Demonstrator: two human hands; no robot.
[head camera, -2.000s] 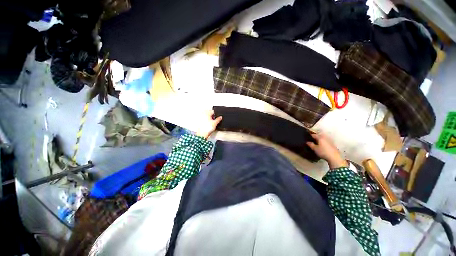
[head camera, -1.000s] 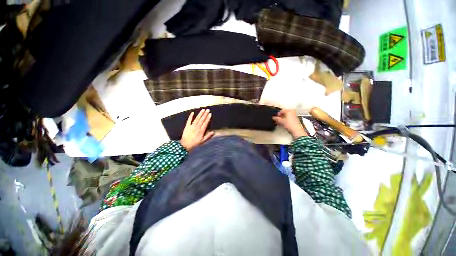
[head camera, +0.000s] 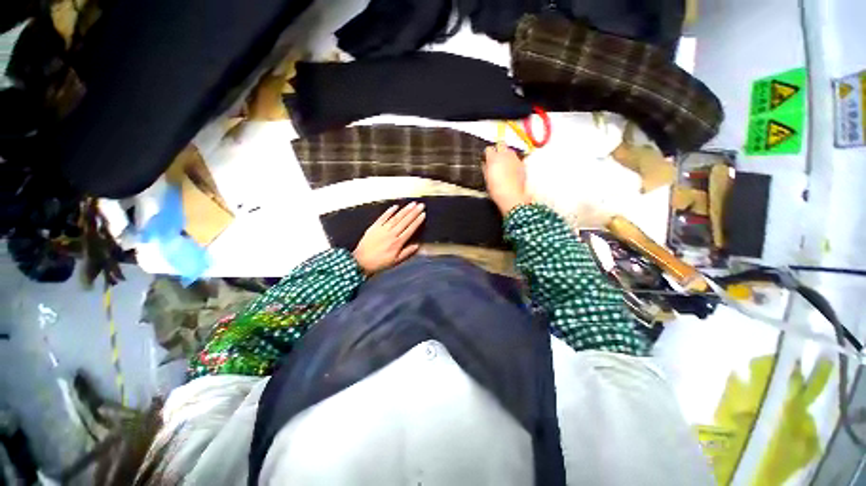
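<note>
A black curved strip (head camera: 461, 220) lies flat on the white table nearest my body, with a pale curved strip (head camera: 465, 252) along its near edge. My left hand (head camera: 391, 235) rests flat on the black strip, fingers apart. A stack of plaid pieces (head camera: 394, 155) lies just beyond. My right hand (head camera: 503, 175) is at the right end of the plaid stack, its fingertips on it; whether they pinch a piece cannot be told. My right sleeve hides the right end of the black strip. A stack of black pieces (head camera: 408, 87) lies beyond the plaid stack.
Scissors with red-orange handles (head camera: 538, 127) lie beyond my right hand. A thick plaid pile (head camera: 617, 71) is at upper right. The iron's wooden handle (head camera: 655, 251) and a cable are at right. A long dark padded board (head camera: 171, 85) is at upper left, near light-blue scrap (head camera: 174, 235).
My right hand has moved from the right end of the black strip up to the right end of the plaid stack. My left hand stays flat on the black strip. The view has shifted slightly.
</note>
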